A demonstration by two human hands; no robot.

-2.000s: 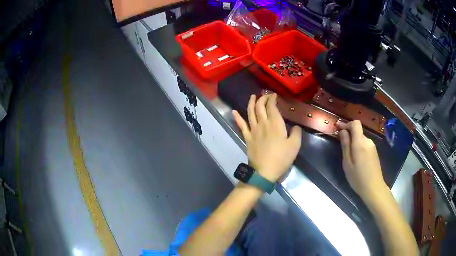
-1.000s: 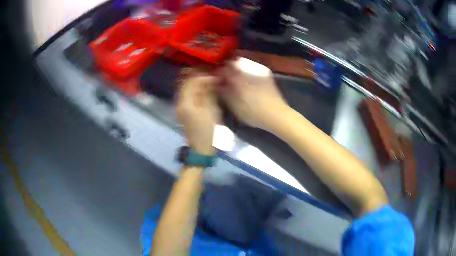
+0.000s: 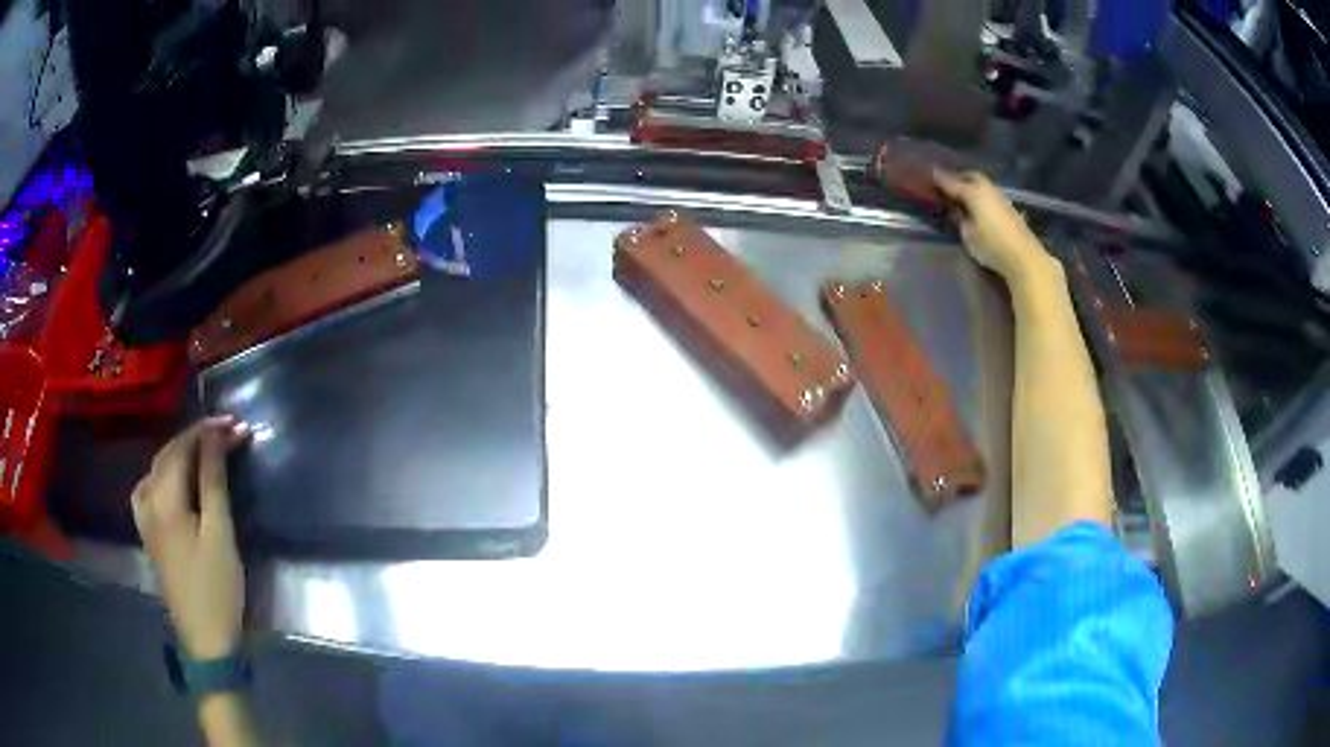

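My right hand (image 3: 989, 226) is stretched out to the back right, its fingers on the end of a reddish-brown fixture bar (image 3: 907, 172) by the machine's silver rail. My left hand (image 3: 197, 489) is at the left edge of the black work pad (image 3: 394, 423), fingertips together with a small pale shiny spot beside them. Whether it holds something is too small to tell. A reddish-brown bar (image 3: 306, 292) lies along the back of the pad. A thick bar or stack (image 3: 734, 321) and a narrower bar (image 3: 904, 387) lie on the bare steel.
Red bins (image 3: 110, 372) stand at the far left, below the black microscope column (image 3: 139, 161). The silver rail (image 3: 481, 146) runs along the back with a bar (image 3: 729, 134) on it. Another bar (image 3: 1157, 336) lies on a right-hand track. A dark-blue item (image 3: 474, 231) is at the pad's corner.
The view has swung right along the bench. My hands, close together a second ago, are now far apart. My right hand has moved to a bar by the rail; my left is at the pad.
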